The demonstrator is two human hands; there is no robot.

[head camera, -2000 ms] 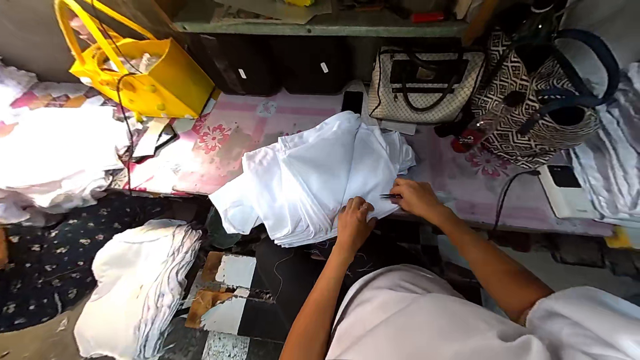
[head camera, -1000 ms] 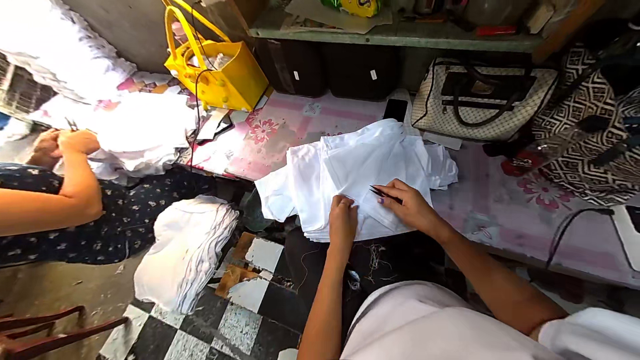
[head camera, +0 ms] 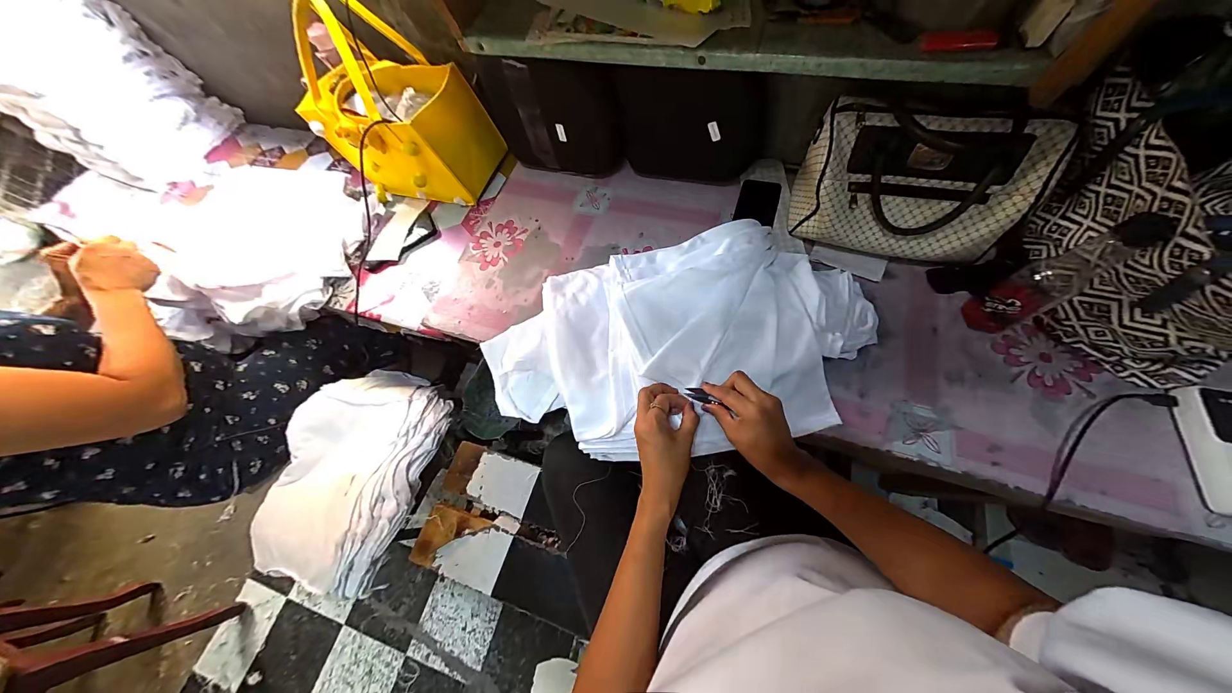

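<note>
A stack of white fabric pieces [head camera: 693, 318] lies on the table's front edge and reaches over my lap. My right hand [head camera: 754, 423] holds small dark thread snips [head camera: 705, 396], their tips pointing left toward my other hand. My left hand [head camera: 664, 422] is at the near edge of the stack, thumb and fingertips pinched together; it seems to hold an edge or thread of the fabric, too small to tell. Loose thread ends [head camera: 717, 496] lie on my dark-clothed lap just below the hands.
A yellow bag [head camera: 452, 135], a phone [head camera: 757, 202], a checked handbag [head camera: 818, 197] and a patterned bag [head camera: 1107, 192] stand or lie on the table [head camera: 568, 217]. A co-worker's hand [head camera: 114, 265] is at left near white cloth. Another white stack [head camera: 337, 462] sits lower left.
My hands have come close together at the near edge of the stack; two seconds ago they were farther apart on the cloth. The view has swung left, bringing the co-worker's arm in.
</note>
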